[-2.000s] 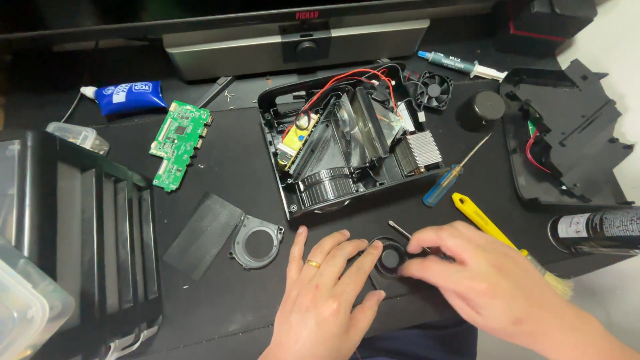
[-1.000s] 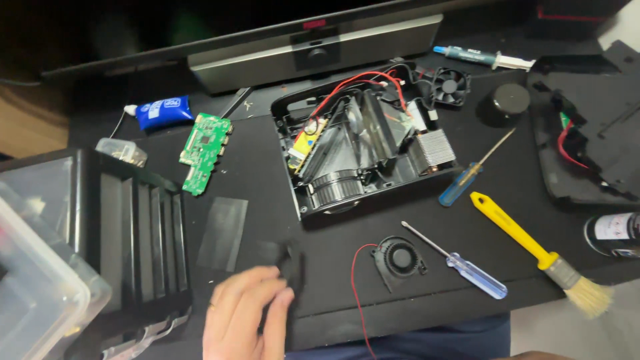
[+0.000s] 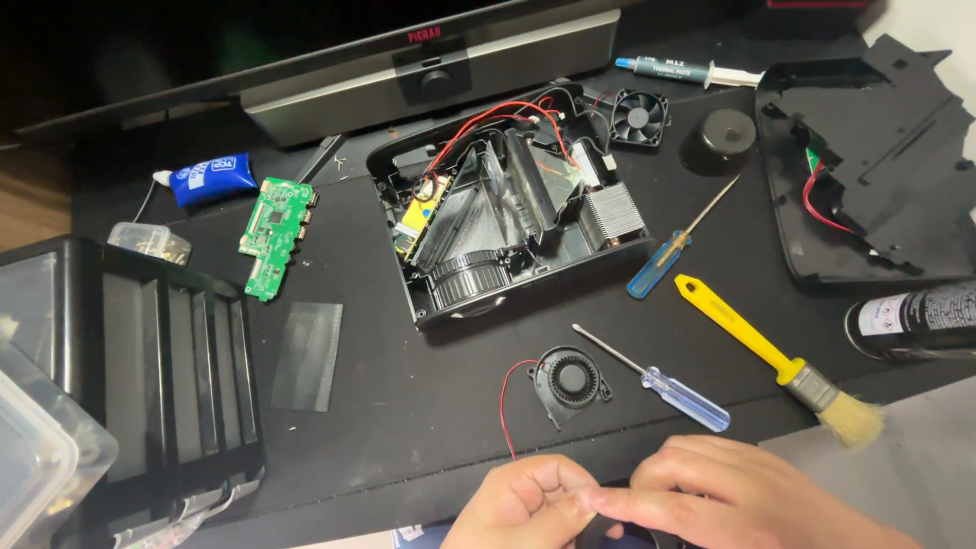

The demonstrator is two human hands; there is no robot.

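At the bottom of the view, my left hand (image 3: pixel 534 503) and my right hand (image 3: pixel 717 496) meet at the desk's front edge, both gripping a black plastic fan cover (image 3: pixel 598 530), mostly hidden by the fingers. Just above them lies an opened blower fan (image 3: pixel 570 379) with its round impeller showing and a red wire running toward my left hand. A clear-blue-handled screwdriver (image 3: pixel 686 398) lies right of the blower. Behind stands an opened projector housing (image 3: pixel 526 282) with a lens ring, heatsink (image 3: pixel 614 213) and red wires.
Around lie a green circuit board (image 3: pixel 276 238), a dark thin sheet (image 3: pixel 307 357), a second screwdriver (image 3: pixel 659 263), a yellow-handled brush (image 3: pixel 736 328), a small axial fan (image 3: pixel 639 118), a thermal paste syringe (image 3: pixel 671 71), a spray can (image 3: pixel 915 324), a black housing cover (image 3: pixel 877 191) and a drawer organizer (image 3: pixel 175 366).
My left hand has moved right from beside the dark sheet, carrying the black cover, and my right hand has joined it. Two seconds ago the cover lay left of my hands, by the sheet.
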